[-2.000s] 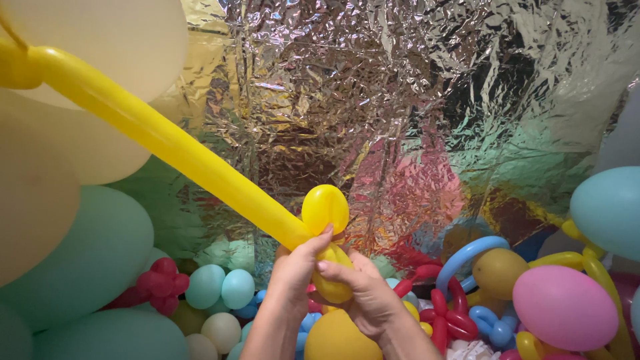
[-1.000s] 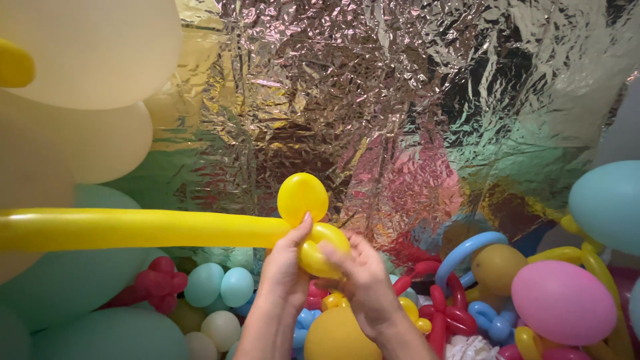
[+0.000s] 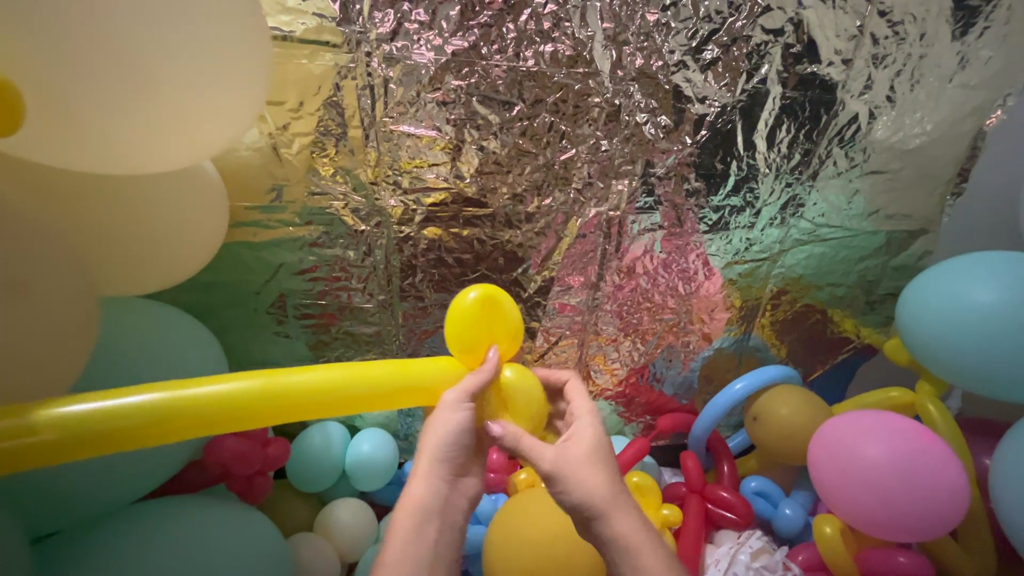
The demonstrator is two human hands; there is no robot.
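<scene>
A long yellow modelling balloon (image 3: 240, 400) runs from the left edge of the view to my hands at the centre. Its near end is twisted into rounded bubbles: an upper yellow bubble (image 3: 484, 324) stands above my left thumb, and a lower yellow bubble (image 3: 520, 398) sits between my hands. My left hand (image 3: 458, 428) pinches the balloon where the bubbles meet the long part. My right hand (image 3: 568, 440) holds the lower bubble from the right, with thumb and fingers around it. The twist itself is partly hidden by my fingers.
Crinkled reflective foil (image 3: 512, 160) hangs behind. Big cream balloons (image 3: 128, 80) and green balloons (image 3: 160, 536) crowd the left. Lower right are a pink balloon (image 3: 888, 476), a turquoise balloon (image 3: 968, 324), red twisted balloons (image 3: 694, 496) and a blue curved balloon (image 3: 736, 400). A mustard balloon (image 3: 536, 540) lies below my hands.
The long part of the yellow balloon, slanting up to the left two seconds ago, has swung down to nearly level. My right hand has shifted its hold around the lower bubble.
</scene>
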